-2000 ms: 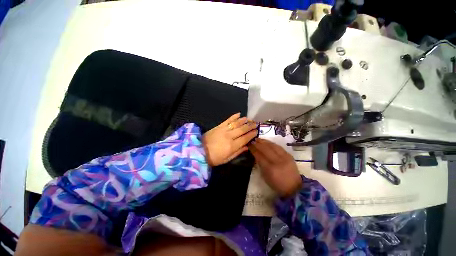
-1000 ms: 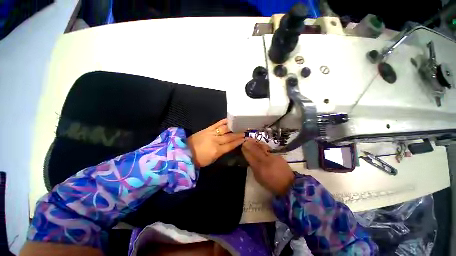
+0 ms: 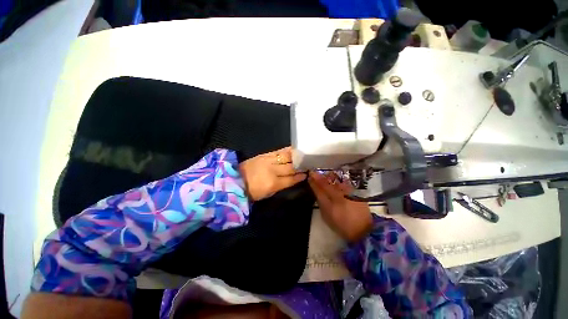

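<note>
A black padded panel (image 3: 149, 124) with an olive-grey patch lies on the white table, its right edge at the sewing machine (image 3: 373, 131). My left hand (image 3: 271, 176) lies flat on the panel near that edge, fingers pointing to the needle area. My right hand (image 3: 339, 205) is beside it, its fingertips at the panel's edge just before the presser foot area (image 3: 349, 177). The fingertips of both hands nearly meet. Whether they pinch a small piece is too blurred to tell. The machine head and grey guard partly hide the needle.
A phone-like dark device (image 3: 427, 203) and thread snips (image 3: 478, 207) lie on the machine bed at right. A clear plastic bag (image 3: 498, 283) is below the table's front edge. Thread cones (image 3: 470, 35) stand behind the machine. A ruler scale runs along the front edge (image 3: 473, 244).
The view has shifted slightly. My hands stay at the panel's right edge by the needle area, with only small finger movements. The panel has barely moved relative to the machine.
</note>
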